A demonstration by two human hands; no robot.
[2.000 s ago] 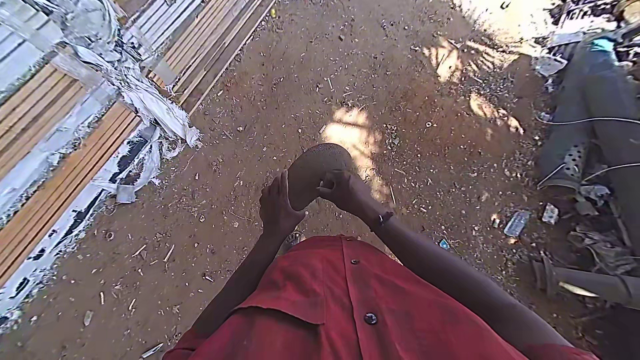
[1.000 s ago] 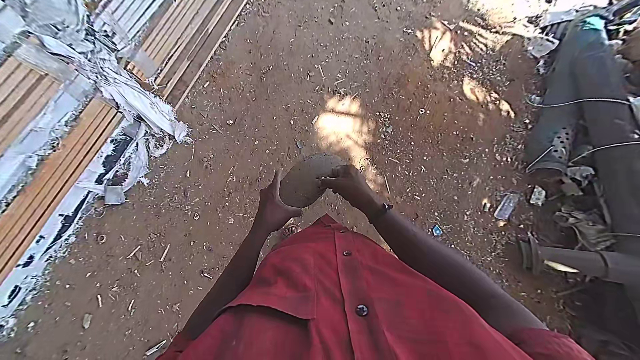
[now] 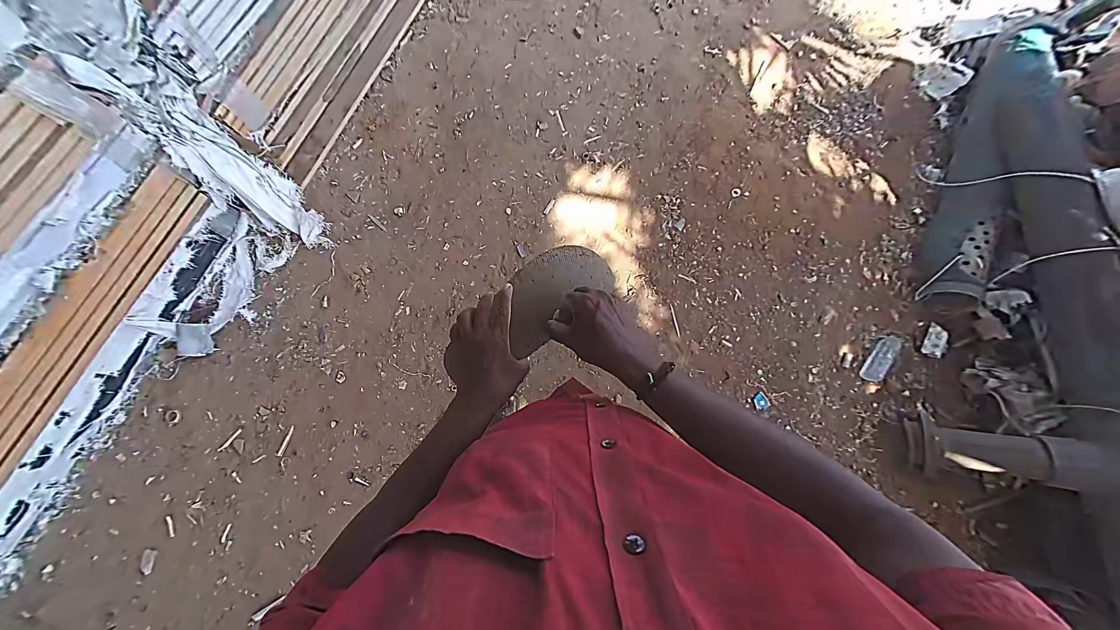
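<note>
A rounded, flat-looking grey-brown object, whose exact kind I cannot tell, is held in front of my red shirt. My left hand presses against its left edge, with the thumb at the lower rim and the fingers pointing up. On its lower right side, my right hand has bent fingers gathered at the surface. Whether those fingers pinch something small is hidden. A dark band circles my right wrist. The underside of the object is out of sight.
Bundled wooden strips with frayed white wrapping lie at the left. Large dark pipes tied with cord, a flanged pipe and a clear plastic bottle lie at the right. Small litter dots the dirt ground.
The rounded object stays between both hands. Its outline and the hands' hold have shifted slightly; no release is plain.
</note>
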